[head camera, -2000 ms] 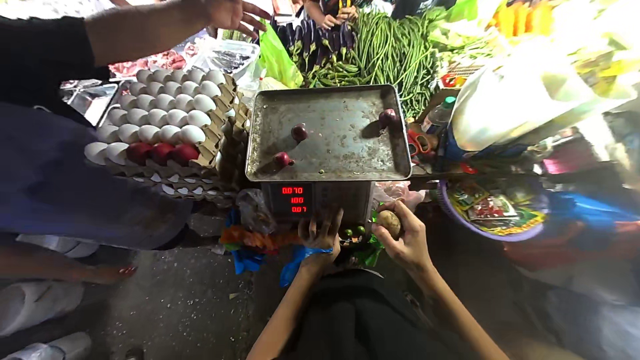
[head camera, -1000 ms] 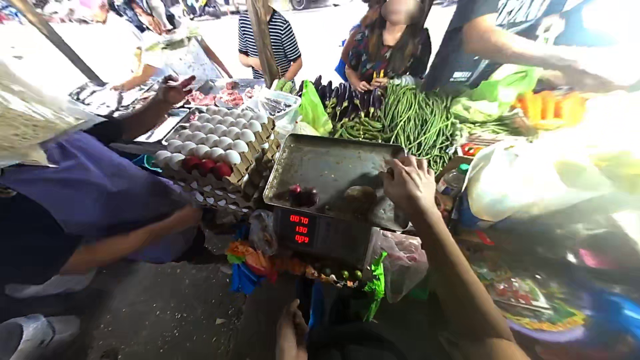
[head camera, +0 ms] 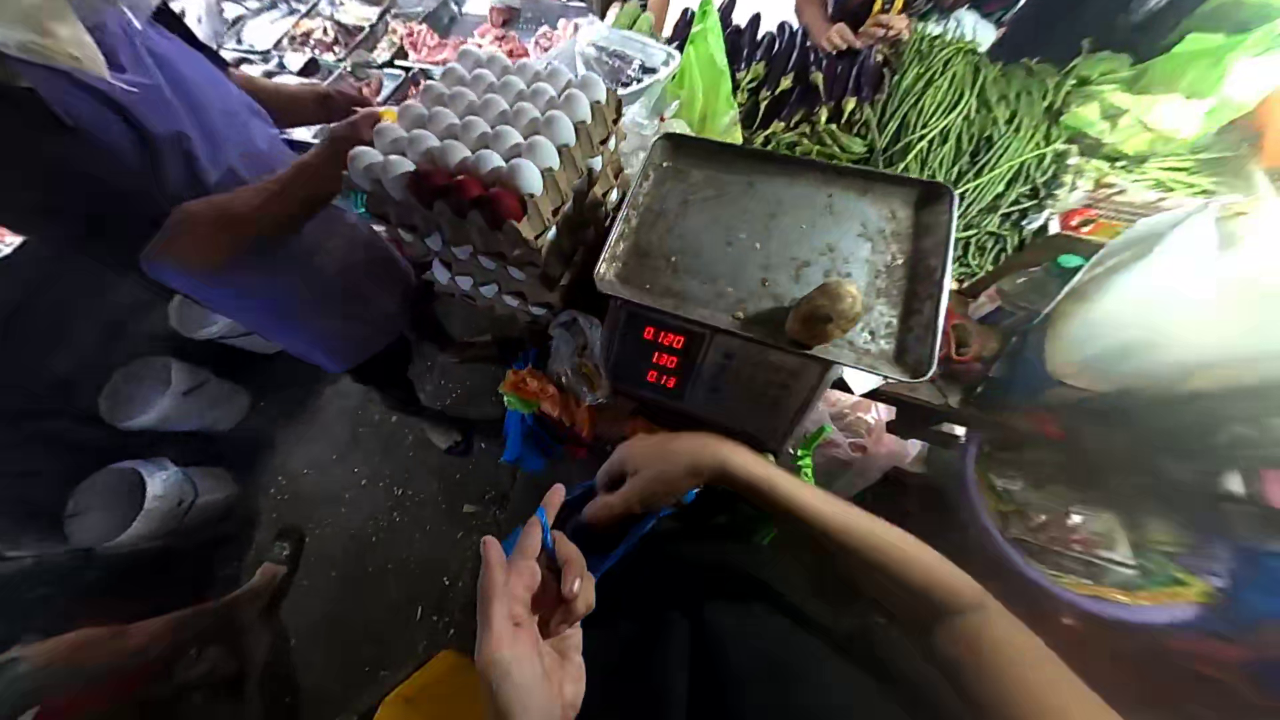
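Note:
My left hand (head camera: 535,610) is palm up at the lower middle, with a handle of a blue plastic bag (head camera: 615,545) looped over one finger. My right hand (head camera: 655,470) reaches into the mouth of that bag, its fingertips partly hidden; whether it holds anything there cannot be seen. Beyond both hands, a brown potato (head camera: 825,312) lies near the front edge of the metal tray (head camera: 780,215) of a digital scale. Red digits glow on the scale's display (head camera: 662,358).
Stacked egg trays (head camera: 560,185) stand left of the scale, beside a person in a purple apron (head camera: 250,200). Long beans (head camera: 960,140) and eggplants (head camera: 770,60) lie behind it. A purple-rimmed basin (head camera: 1070,590) is at the right, a bottle (head camera: 1040,280) nearer the tray.
My right hand has left the scale tray and is now at the blue bag. The onions seen on the tray earlier are off it; the potato remains. The view has tilted down.

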